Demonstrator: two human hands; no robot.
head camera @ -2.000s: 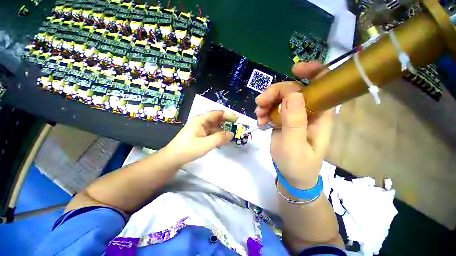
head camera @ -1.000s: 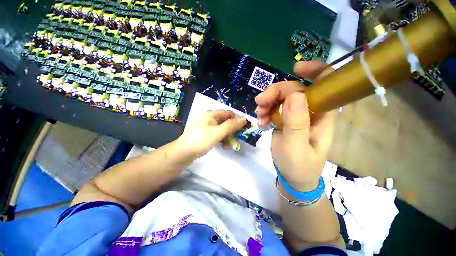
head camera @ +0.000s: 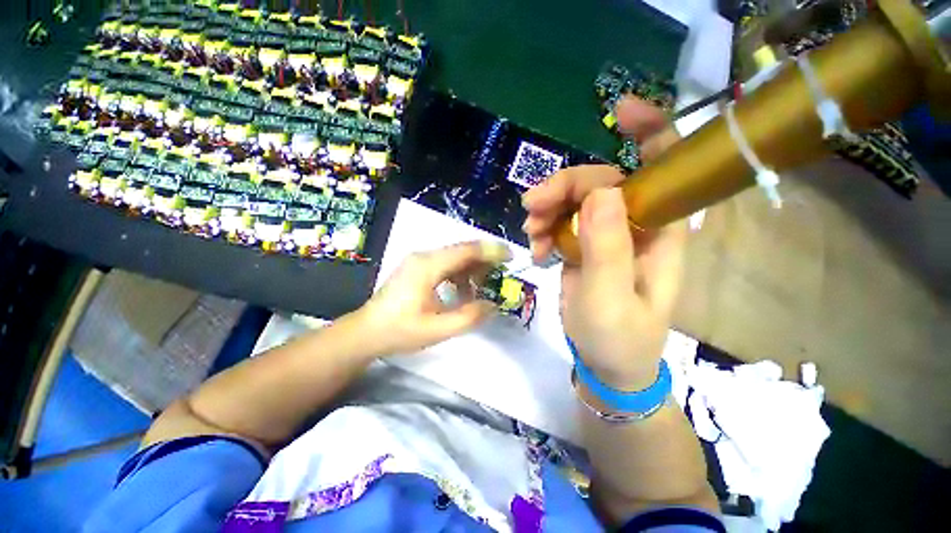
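A small circuit board (head camera: 509, 293) with a yellow block and thin red wires is at the fingertips of my left hand (head camera: 433, 297), over the white paper (head camera: 490, 364). My left thumb and index finger are around its left end. My right hand (head camera: 610, 250) is wrapped around the lower end of the gold-brown glue dispensing gun (head camera: 772, 130), which slants up to the right with white ties around it. The gun's tip is near the board's upper right, and its needle is hard to make out. Part of the barrel's lower end is hidden by my fingers.
Dense rows of boards (head camera: 235, 130) lie on the black tray at the left. A black film with a QR label (head camera: 537, 163) lies behind the paper. Loose boards (head camera: 633, 94) are beyond it. Crumpled white tissue (head camera: 766, 432) and a tan sheet (head camera: 834, 302) are at the right.
My left fingers have opened wider around the board, and its yellow block now faces up. The gun is still in my right hand and has moved slightly left in view.
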